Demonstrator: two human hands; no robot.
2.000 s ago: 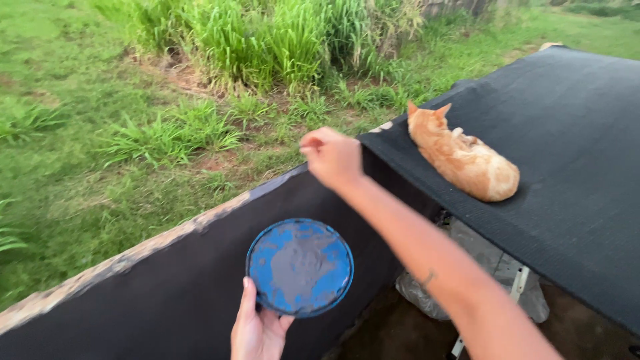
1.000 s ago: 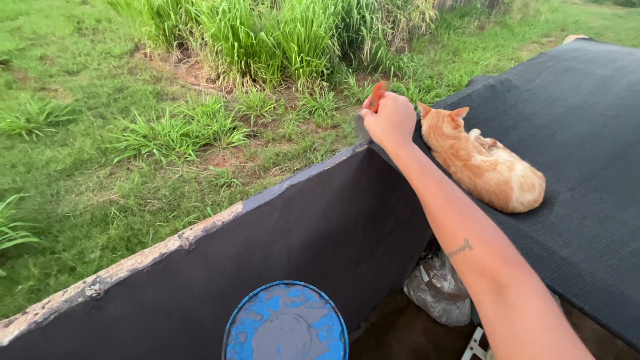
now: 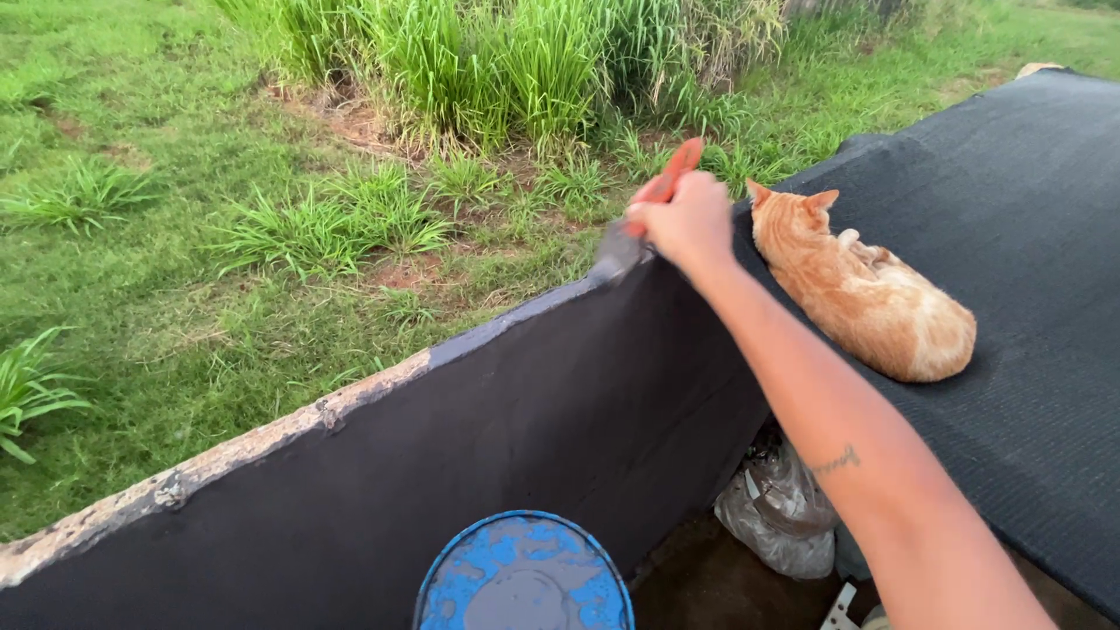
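My right hand is closed around the orange handle of a paintbrush, whose blurred, grey-coated bristles touch the top edge of a dark-painted wall. Grey paint covers that edge from the brush down to about its middle; farther left the edge is bare, rough and pale. Low in the view is a round blue lid or shallow container, smeared with grey paint. My left hand is out of view.
An orange cat lies curled on black mesh fabric, close beside my right forearm. Under the fabric sit a clear plastic bag and a white metal strip. Grass grows beyond the wall.
My right hand has come down onto the wall's top edge near the cat, with the brush now plainly visible. My left hand, earlier beneath the blue container, has left the view.
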